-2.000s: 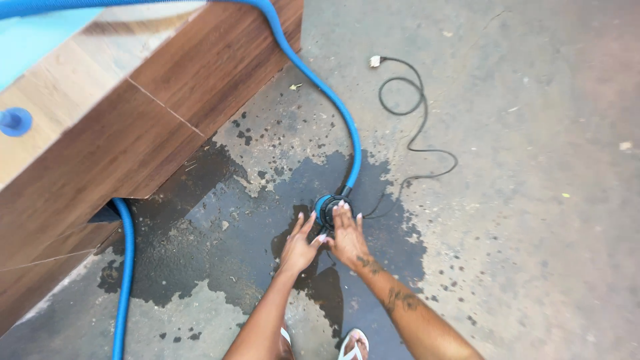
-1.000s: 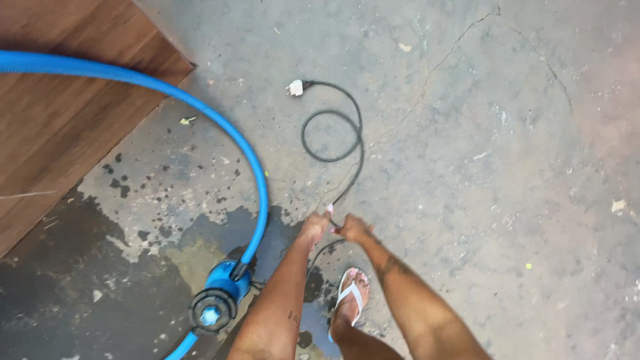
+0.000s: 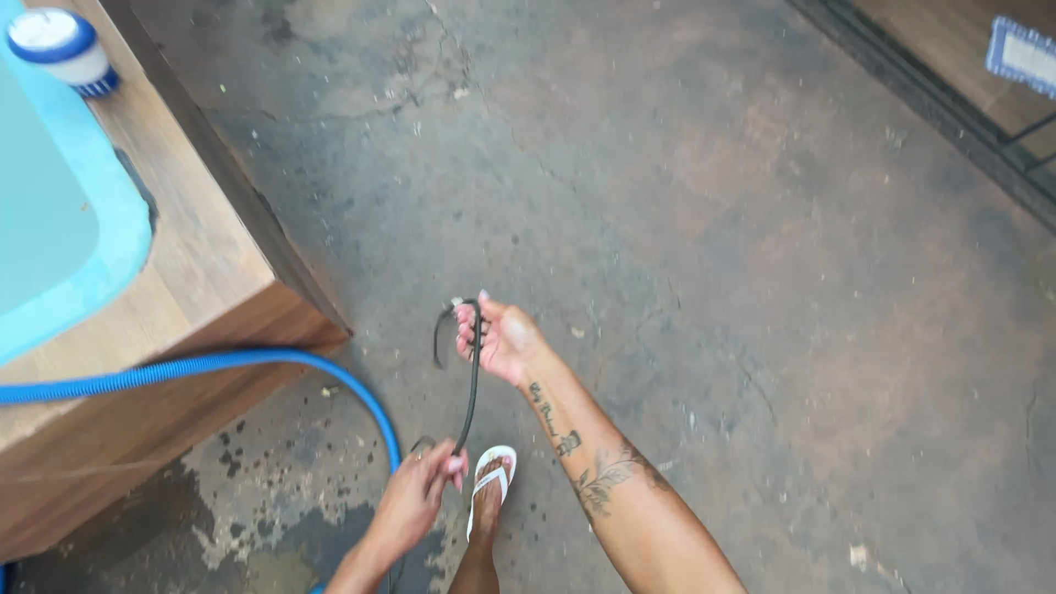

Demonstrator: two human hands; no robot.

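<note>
A black power cord (image 3: 473, 384) runs between my two hands above the concrete floor. My right hand (image 3: 502, 334), palm up, has its fingers curled around the cord, with a loop hanging to the left and a pale part, perhaps the plug (image 3: 457, 303), at the fingertips. Lower down, my left hand (image 3: 429, 478) grips the same cord between thumb and fingers. A blue corrugated hose (image 3: 280, 355) comes off the tiled pool surround and bends down just left of my left hand. Only a blue bit of something shows at the bottom edge.
At the left, a wood-look tiled ledge (image 3: 190, 280) borders a light-blue pool (image 3: 49, 190); a blue and white container (image 3: 62, 49) stands on it. My foot in a white flip-flop (image 3: 492, 487) is below. Wet patches (image 3: 338, 544) mark the floor. A dark threshold (image 3: 932, 99) crosses the upper right.
Earlier my hands were at the blue pump, then on the cord near the floor. Now the cord is lifted and the plug end no longer lies on the concrete. The view has shifted strongly.
</note>
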